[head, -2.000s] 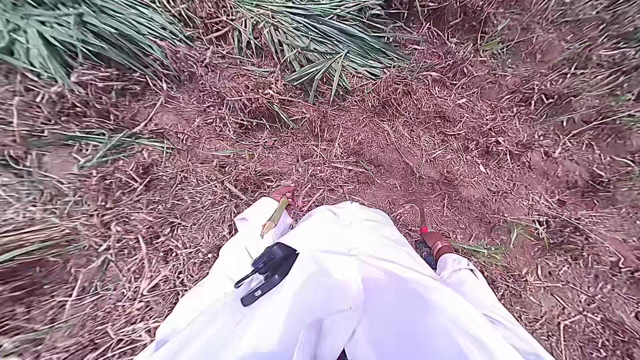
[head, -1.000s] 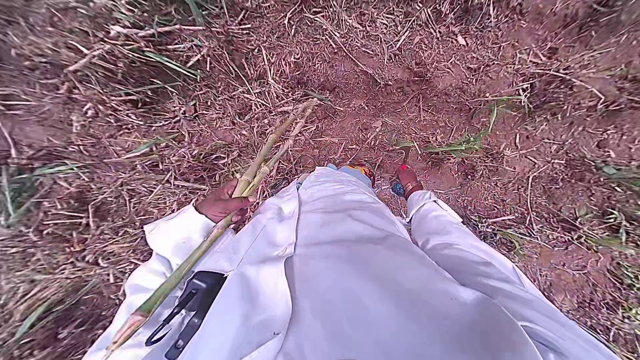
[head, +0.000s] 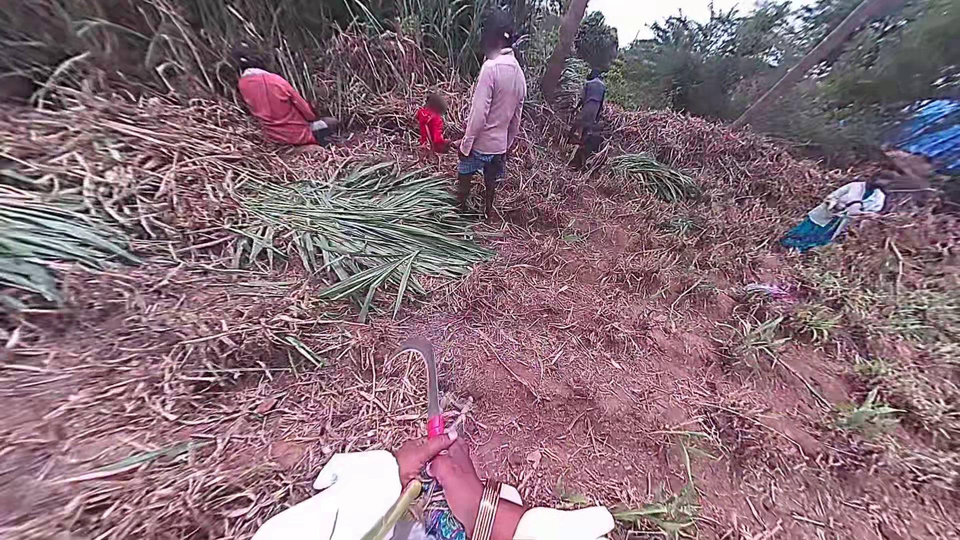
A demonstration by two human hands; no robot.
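Observation:
A sickle point(head: 431, 375) with a curved metal blade and a red collar points up and away from me at the lower middle. Around its handle is my right hand point(head: 457, 469), with bangles at the wrist. My left hand point(head: 421, 456) touches the right one beside the handle, its fingers closed; a green cane stalk point(head: 394, 514) runs down from under it toward my body. Which hand bears more of the stalk is hidden. White sleeves cover both forearms.
Cut green leaves point(head: 375, 225) lie in a pile ahead, another pile point(head: 52, 240) at the left. Several people are farther off: one standing in a pale shirt point(head: 496, 97), one seated in orange-red point(head: 277, 109), one bending point(head: 832, 214) at the right. Dry stalks litter the soil.
The view has swung up from the ground to the field and people. My hands, apart one second ago, are now together at the sickle's handle.

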